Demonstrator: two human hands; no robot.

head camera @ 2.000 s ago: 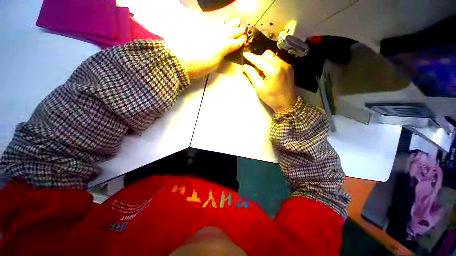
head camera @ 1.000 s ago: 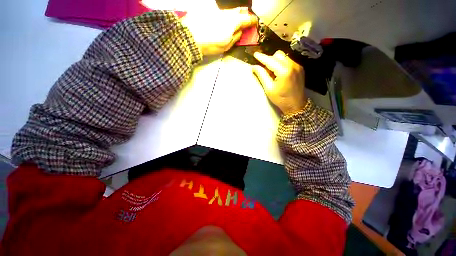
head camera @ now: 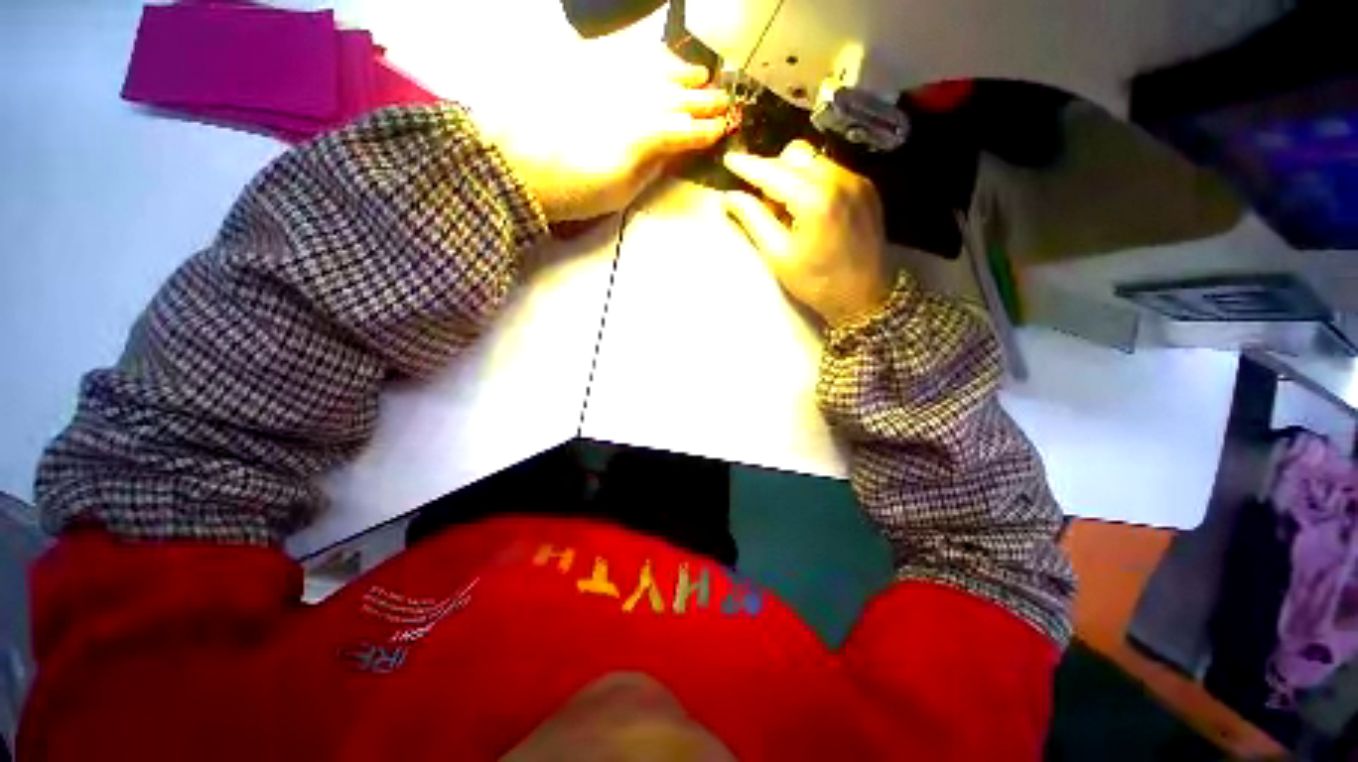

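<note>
My left hand [head camera: 596, 157] is bleached by the lamp glare, with its fingertips beside the needle area [head camera: 733, 113] of the sewing machine. A small reddish trace shows at these fingertips, but whether the hand grips fabric is hidden by glare. My right hand [head camera: 819, 231] is just right of the needle area, index finger pointing at it and thumb apart, with nothing seen in it. The dark machine bed [head camera: 916, 186] lies beyond it. Magenta fabric pieces [head camera: 238, 67] lie stacked at the upper left, beyond my left forearm.
The white sewing table [head camera: 700, 343] has a seam between my arms. The cream machine head [head camera: 1028, 45] is at the upper right, with a thin greenish-grey tool [head camera: 995, 283] below it. A dark panel with a blue screen [head camera: 1281, 179] is far right. Pink cloth [head camera: 1318, 551] hangs lower right.
One second ago a reddish-pink piece showed clearly at my left fingertips; now only a trace shows. The view has shifted, and more of the magenta stack shows. My right hand stays beside the needle area.
</note>
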